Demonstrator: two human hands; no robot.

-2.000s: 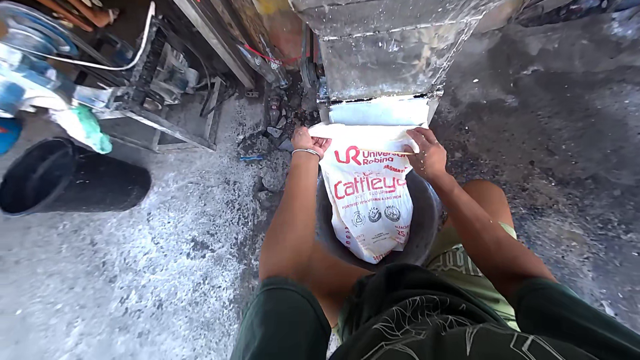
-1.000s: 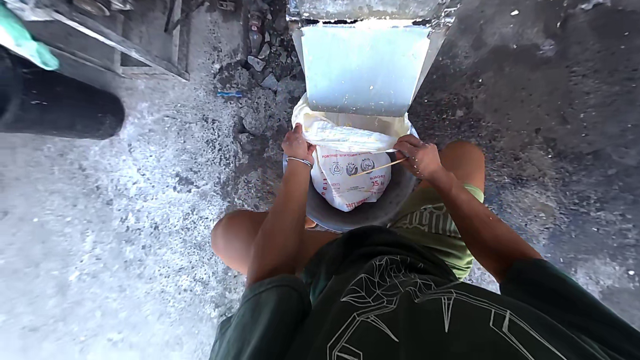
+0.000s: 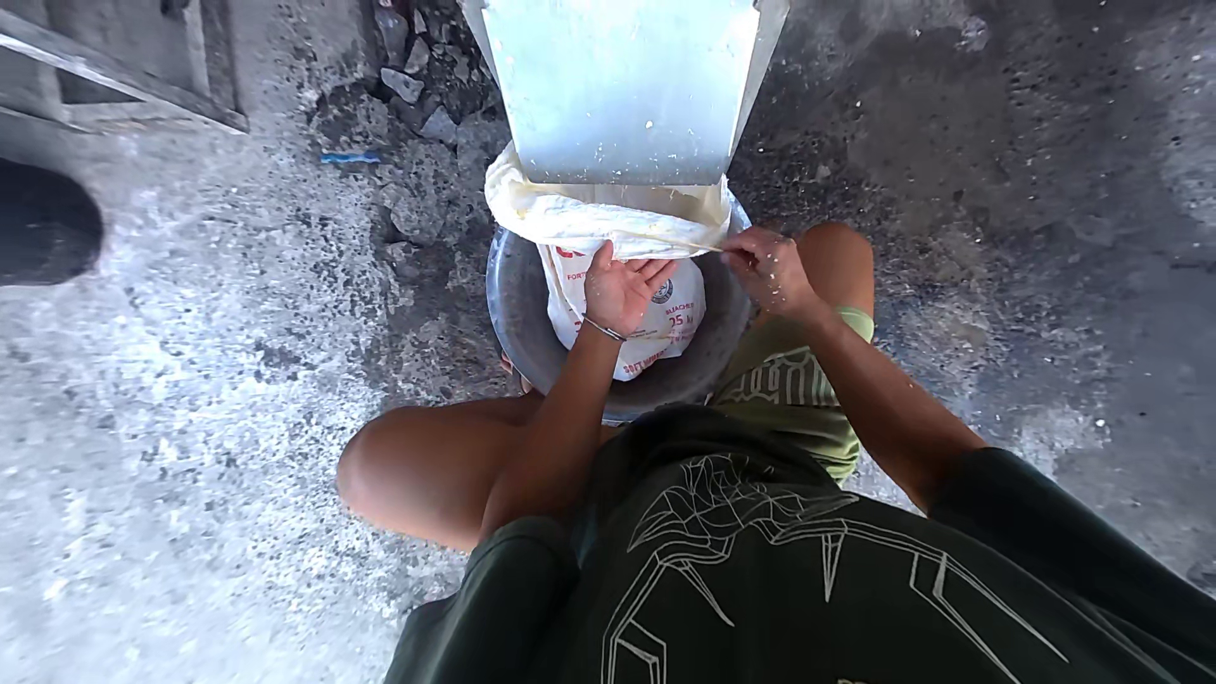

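Observation:
A white printed sack (image 3: pixel 627 294) stands in a grey metal basin (image 3: pixel 521 304) between my knees, its rolled mouth open beneath the lower edge of a metal chute (image 3: pixel 622 95). My left hand (image 3: pixel 622 290), palm up with fingers apart, is just below the rolled rim at the front of the sack; whether it touches the sack is not clear. At the right end of the rim, my right hand (image 3: pixel 768 271) pinches a thin stick or cord (image 3: pixel 679 245) that runs left along the sack's front. Small pale flecks dot this hand.
Broken stones (image 3: pixel 404 85) and a blue strip (image 3: pixel 350 158) lie on the rough concrete floor left of the chute. A dark bucket (image 3: pixel 43 223) is at the left edge, below a metal frame (image 3: pixel 123 85) at the upper left.
The sack's mouth, held up by both hands two seconds ago, is now rolled down under the chute. My left hand has let go of the rim and moved right, palm up.

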